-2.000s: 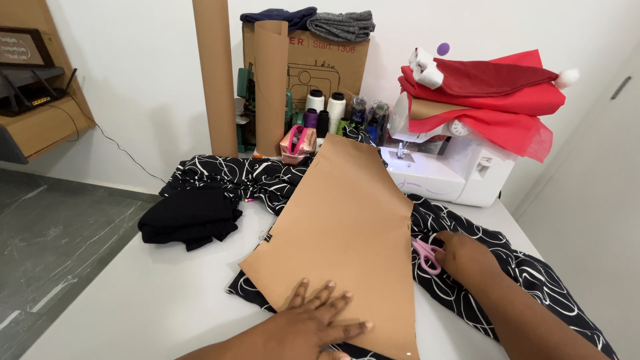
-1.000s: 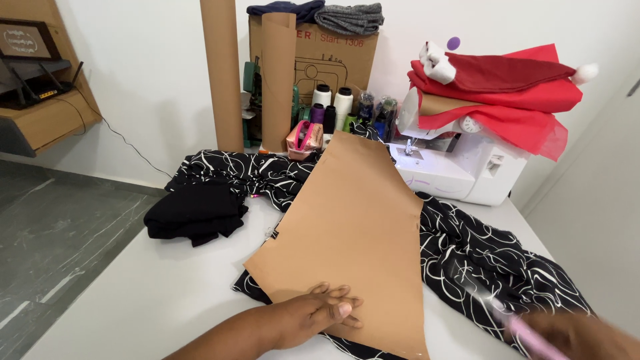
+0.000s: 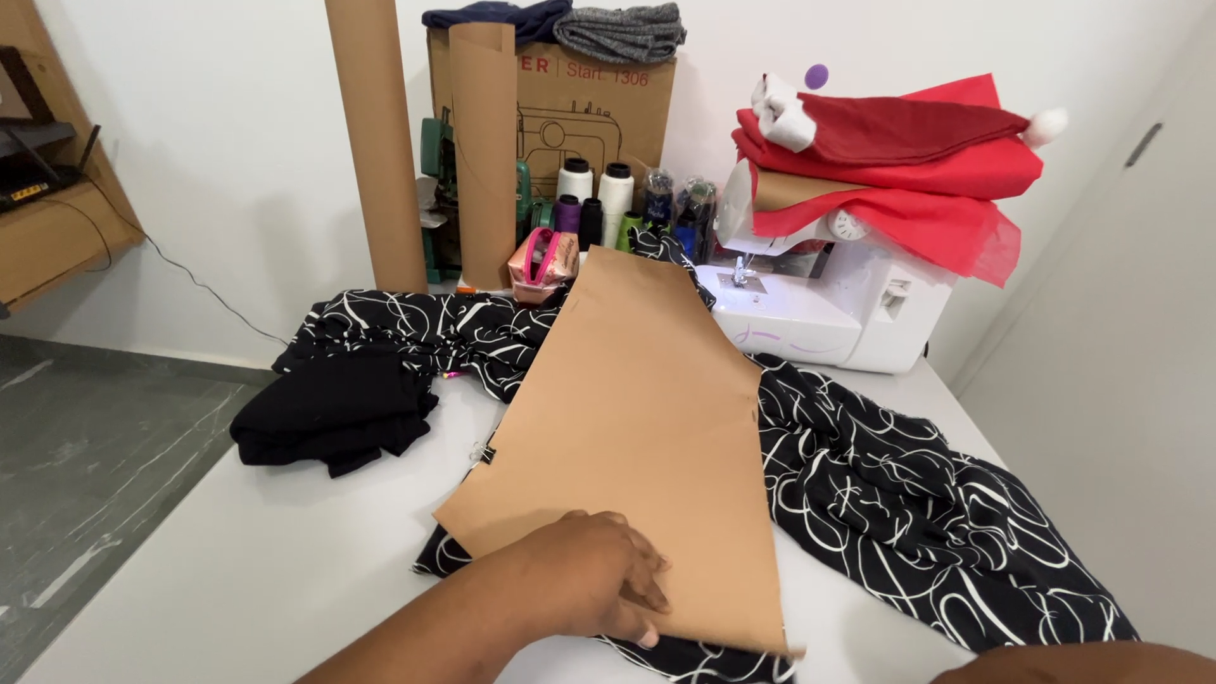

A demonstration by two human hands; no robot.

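A large brown paper pattern piece (image 3: pixel 655 408) lies on black fabric with white squiggles (image 3: pixel 883 484), which spreads out on both sides. A black binder clip (image 3: pixel 486 455) grips the pattern's left edge. My left hand (image 3: pixel 608 579) rests on the paper close to its lower edge, fingers bent and thumb apart at the edge. Only a strip of my right hand or forearm (image 3: pixel 1083 663) shows at the bottom right, beside the fabric's lower end; its fingers are hidden below the frame. The pink-handled scissors are out of sight. Folded black cloth (image 3: pixel 332 413) lies left of the pattern.
A white sewing machine (image 3: pixel 807 323) bears red fabric and a Santa hat (image 3: pixel 912 133) at the back right. Thread cones (image 3: pixel 616 195), a pink-zipped pouch (image 3: pixel 543 261), brown paper rolls (image 3: pixel 484 152) and a cardboard box (image 3: pixel 598 104) stand behind the pattern. The table's left edge borders the floor.
My right hand has moved from the pattern's right edge toward the bottom right, mostly out of view, and the scissors seen earlier have left view. My left hand's spread fingers have bent.
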